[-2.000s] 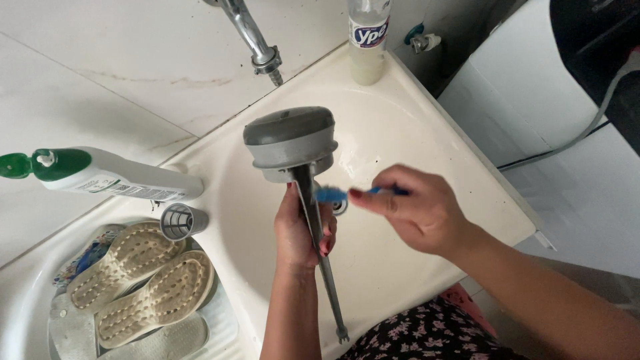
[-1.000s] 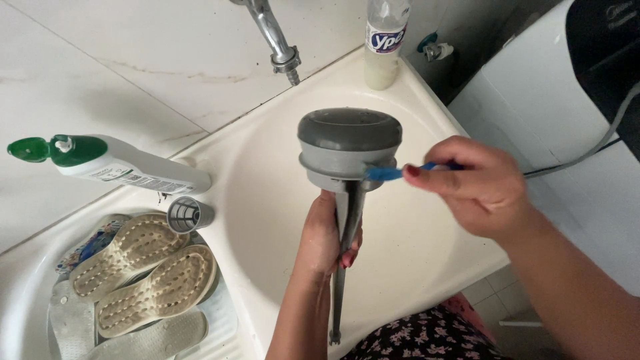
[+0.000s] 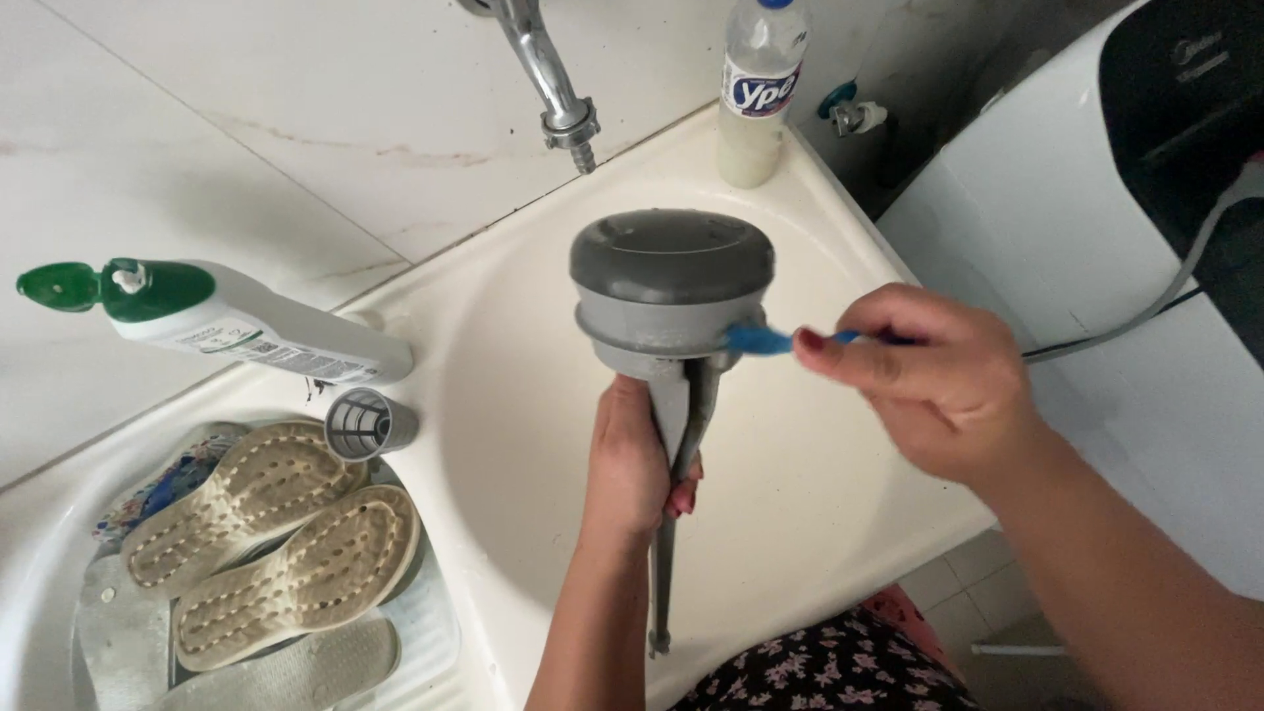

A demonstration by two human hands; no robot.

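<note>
Over the cream sink basin [image 3: 513, 425], my left hand [image 3: 632, 454] grips a grey plastic part [image 3: 671, 296] by the ribbed shaft under its round dark-capped head. The shaft tapers to a thin end pointing down, partly hidden by the fingers. My right hand [image 3: 928, 375] holds a small blue brush [image 3: 765, 341] from the right. Its bristle end touches the lower rim of the round head. Left of the basin, a small grey filter cup [image 3: 370, 425] lies on its side on the ledge.
A white bottle with an open green cap [image 3: 267, 321] leans at the left. Sandals [image 3: 296, 568] lie in the adjoining tub. A metal faucet [image 3: 553, 89] hangs above the basin's back edge, a clear bottle of Ypê [image 3: 755, 109] stands on the back corner, and a white appliance [image 3: 1047, 178] is at the right.
The brush has moved from the grey part's shaft up to its round head. The part now stands more upright and appears larger. Both hands keep their holds.
</note>
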